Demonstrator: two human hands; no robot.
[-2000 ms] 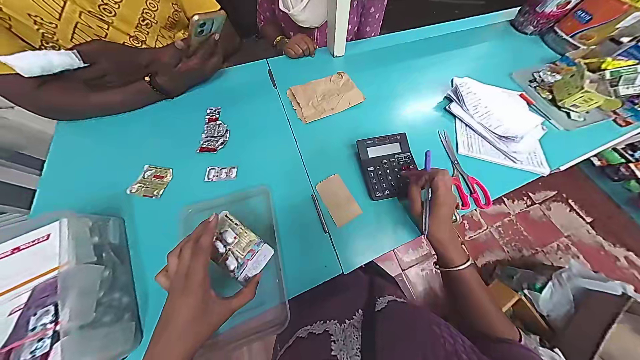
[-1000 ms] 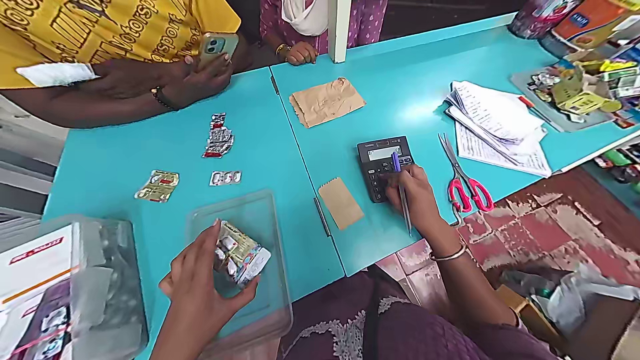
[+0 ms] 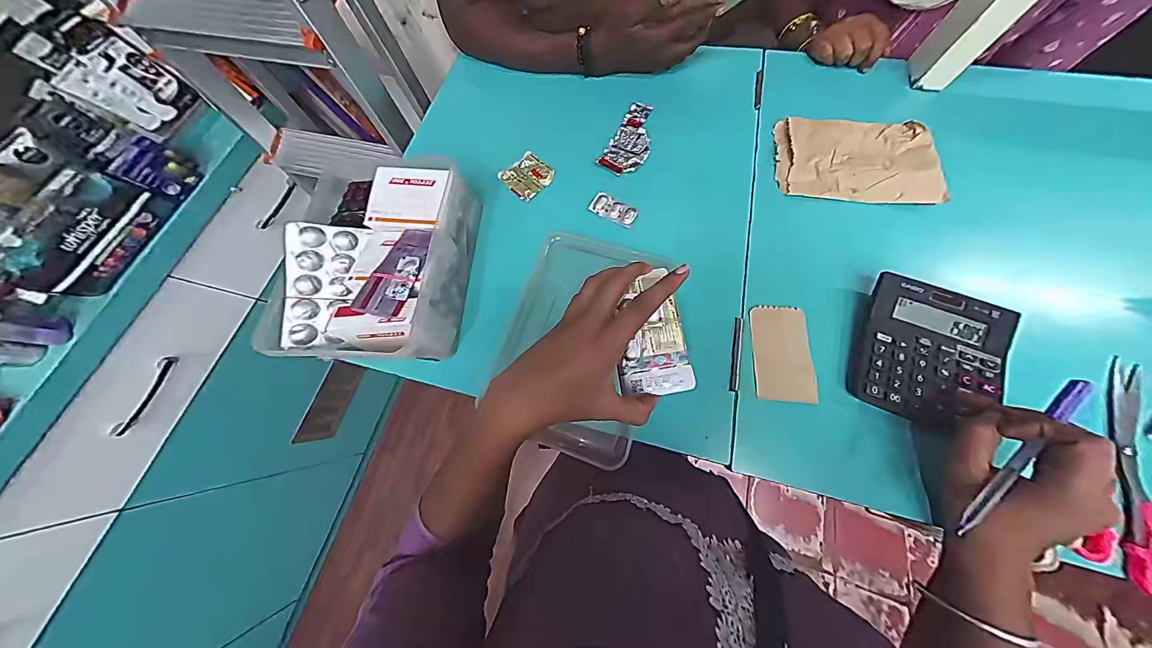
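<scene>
My left hand (image 3: pixel 585 346) grips a bundle of tablet blister packs (image 3: pixel 659 337) by its edges, over a clear plastic tray (image 3: pixel 576 441). A pen with a purple cap (image 3: pixel 1026 454) lies between the fingers of my right hand (image 3: pixel 1035 477), which is at the lower edge of a black desk calculator (image 3: pixel 936 346). Digits show on the calculator's display. Cut pieces of blister pack lie beyond the tray: a gold one (image 3: pixel 527 175), a silver and red group (image 3: pixel 627 142) and a small silver strip (image 3: pixel 614 209). A small brown paper envelope (image 3: pixel 783 354) lies between tray and calculator.
A plastic bin (image 3: pixel 459 270) of medicine boxes and blister packs stands at the left table edge. A crumpled brown paper bag (image 3: pixel 859 162) lies at the back. Scissors (image 3: pixel 1127 450) with red handles are at far right. Another person's forearm (image 3: pixel 540 40) and a second person's hand (image 3: pixel 850 42) rest at the far edge.
The view has swung left, bringing drawers and shelves into sight. My right hand has moved from over the calculator's keys to its lower edge. My left hand still grips the blister packs.
</scene>
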